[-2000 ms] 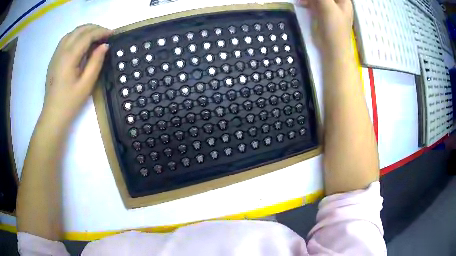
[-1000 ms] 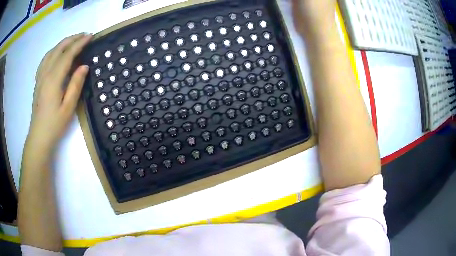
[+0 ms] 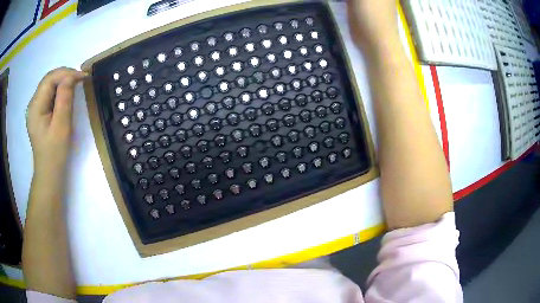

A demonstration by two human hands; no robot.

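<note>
A black blister tray (image 3: 237,210) lies on a brown cardboard backing sheet (image 3: 260,223) before me, slightly tilted in view. Small cylindrical parts (image 3: 193,113) stand in its round pockets; several at the back and left have bright tops, the rest are darker. A few pockets, such as one in the upper middle, look empty. My left hand (image 3: 52,103) is at the sheet's back left corner, fingertips pinched on its edge. My right hand (image 3: 372,21) is beyond the back right corner, cut off by the top edge; its fingers are hidden.
White pocket trays (image 3: 453,35) lie at the right, one partly beyond another (image 3: 520,100). A dark tray edge (image 3: 9,177) shows at the far left. Yellow tape (image 3: 308,255) runs along the bench's front, and red tape (image 3: 441,124) at the right. A dark printed item (image 3: 172,6) lies at the top.
The tray and sheet have moved left in view since the first frame. My left hand has drawn back from the tray's rim to the sheet's corner, its fingers drawn together.
</note>
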